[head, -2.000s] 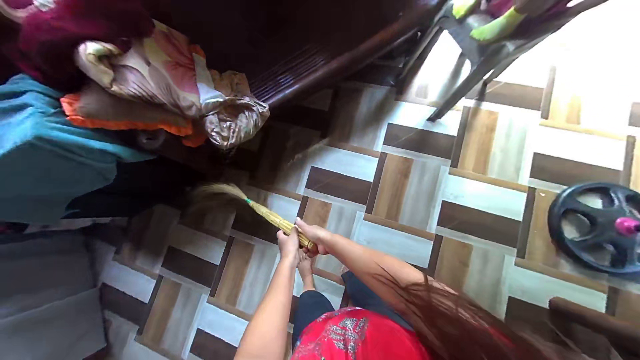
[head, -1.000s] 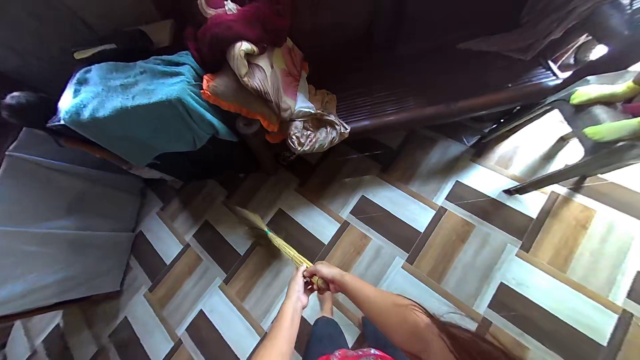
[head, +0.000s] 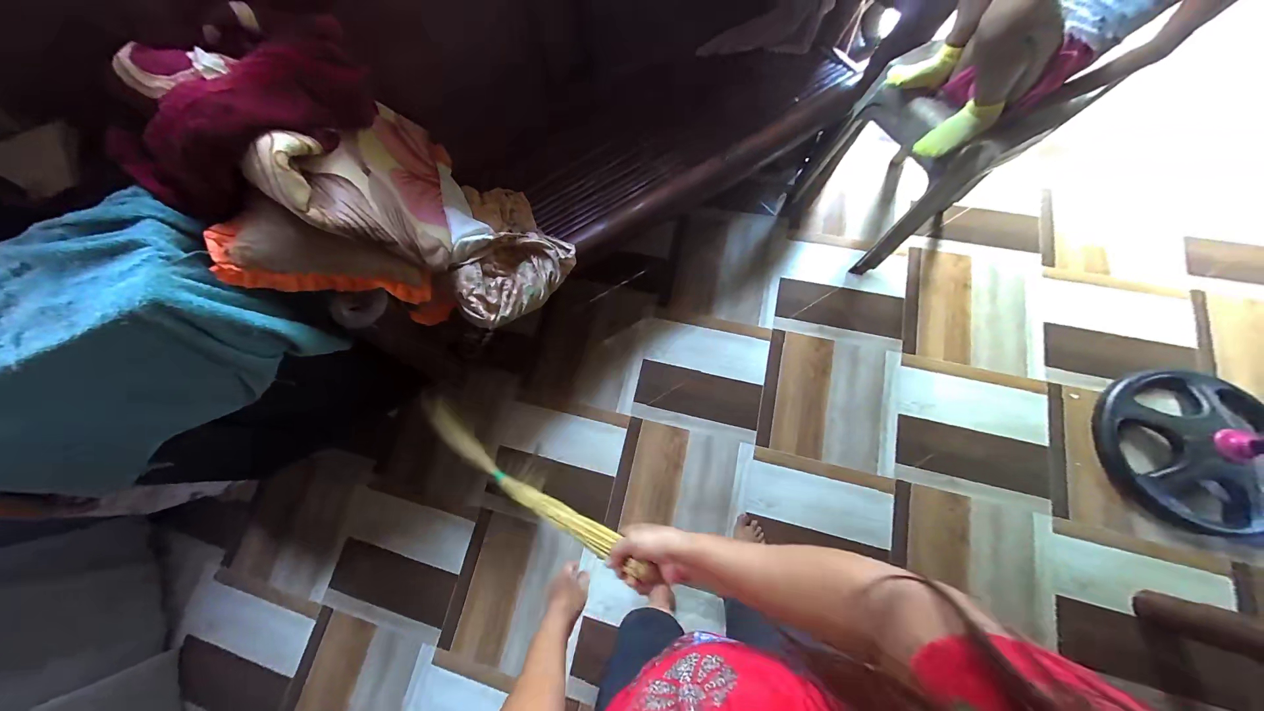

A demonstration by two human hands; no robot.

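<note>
A yellow straw broom (head: 553, 511) with a green binding slants over the patterned tile floor, its blurred bristles pointing up and left toward the shadow beneath the seat. My right hand (head: 647, 553) is closed around the thick end of its handle. Just left of the handle end is my left hand (head: 568, 591), off the broom, its fingers partly apart and nothing seen in it. My bare feet stand below the hands.
A dark wooden bench (head: 681, 193) runs along the top, with a pillow and bundled fabrics (head: 365, 197) on its left. A teal cloth (head: 148, 316) drapes at left. A person in yellow socks (head: 958, 128) sits on a chair (head: 913, 222). A black wheel (head: 1180, 454) is at right.
My left hand has come off the broom handle, which both hands held in the earlier frames. The right hand keeps its hold. The view has swung back right since one second ago.
</note>
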